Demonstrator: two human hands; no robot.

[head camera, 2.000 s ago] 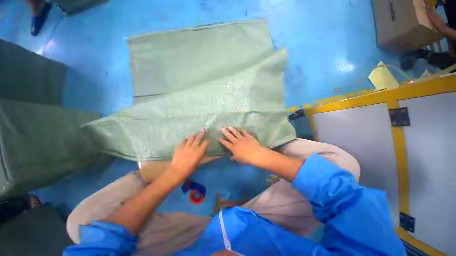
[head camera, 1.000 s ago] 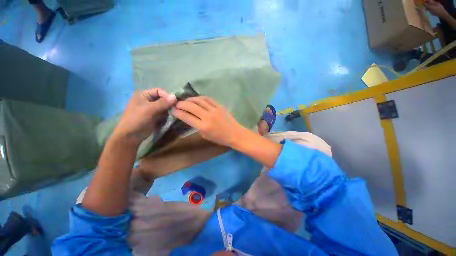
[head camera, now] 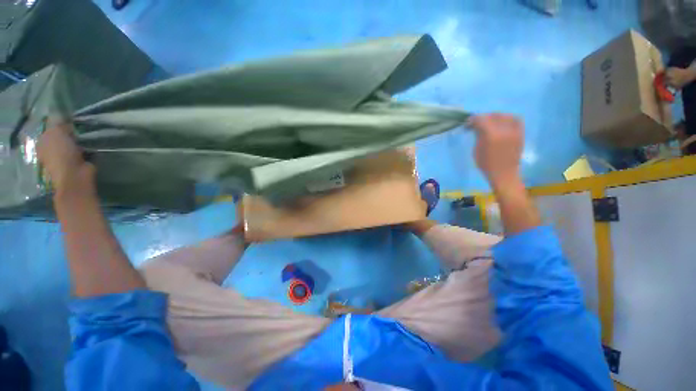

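A green woven sack [head camera: 229,126] is stretched wide in the air between my hands, with folds and a loose flap at its upper right. My left hand [head camera: 61,153] grips its left end, in front of a wrapped parcel. My right hand [head camera: 497,145] grips its right end and is slightly blurred. A brown carton [head camera: 336,210] stands on the floor between my legs, below the sack. The sack hides part of its top; a white label [head camera: 327,180] shows on it.
A red and blue tape dispenser [head camera: 299,290] lies on the floor between my legs. Green wrapped parcels [head camera: 145,183] stand at the left. Yellow-edged panels [head camera: 546,252] are at the right. Another carton [head camera: 622,92] stands at the upper right, with a person's hand on it.
My hands have moved far apart. The sack is lifted and stretched, no longer spread over the floor and carton. The carton is now largely uncovered.
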